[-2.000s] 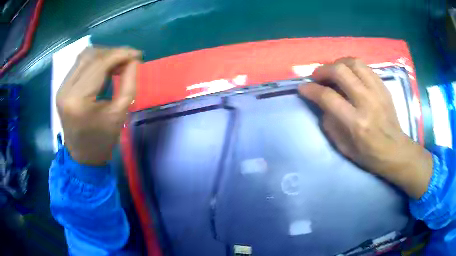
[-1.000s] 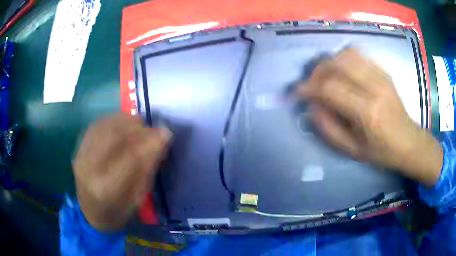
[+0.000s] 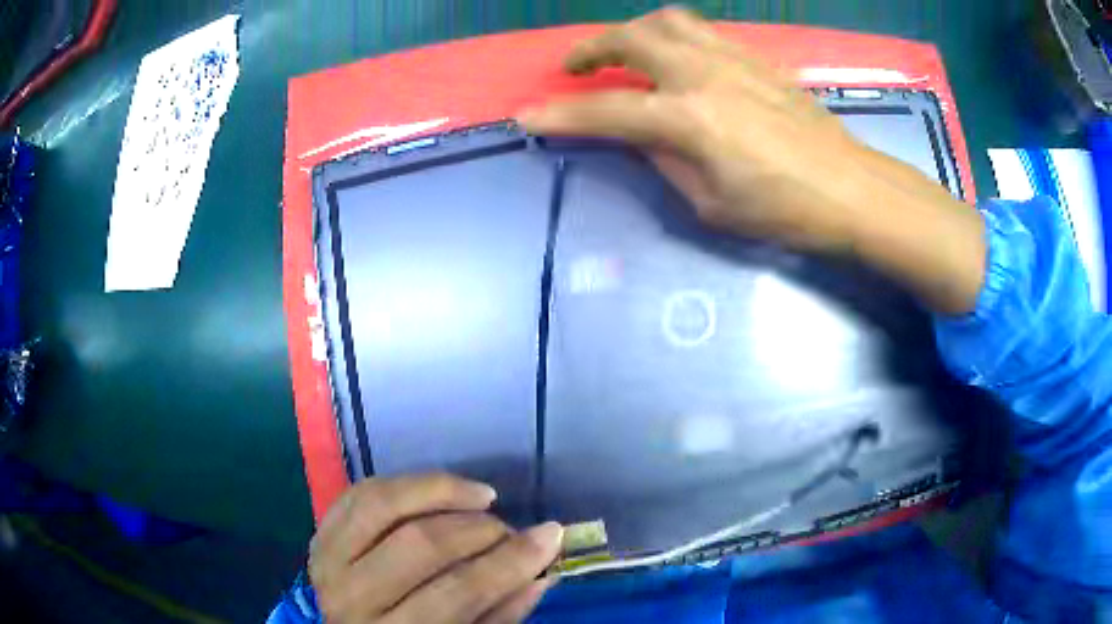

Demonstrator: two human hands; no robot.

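The grey laptop lid (image 3: 427,293) lies inner side up on the red foam pad (image 3: 415,104). The black display cable (image 3: 545,329) runs nearly straight down the lid, and its pale section curves right along the near edge. My left hand (image 3: 427,555) pinches the cable beside the cream-and-gold screen connector (image 3: 583,534) at the near edge. My right hand (image 3: 744,146) reaches over the far edge, fingertips at the cable's top end. It is slightly blurred, and whether it grips anything is hidden.
A handwritten note (image 3: 171,159) lies on the dark green mat (image 3: 159,378) at left. A white sheet with blue strips (image 3: 1049,183) is at the right edge. A red frame edge (image 3: 67,61) shows at the upper left. Blue-edged material is at the far left.
My left hand has moved down and right onto the connector end of the cable. My right hand has moved up and left to the far edge. The cable is straighter, and its pale section is lifted or shifted.
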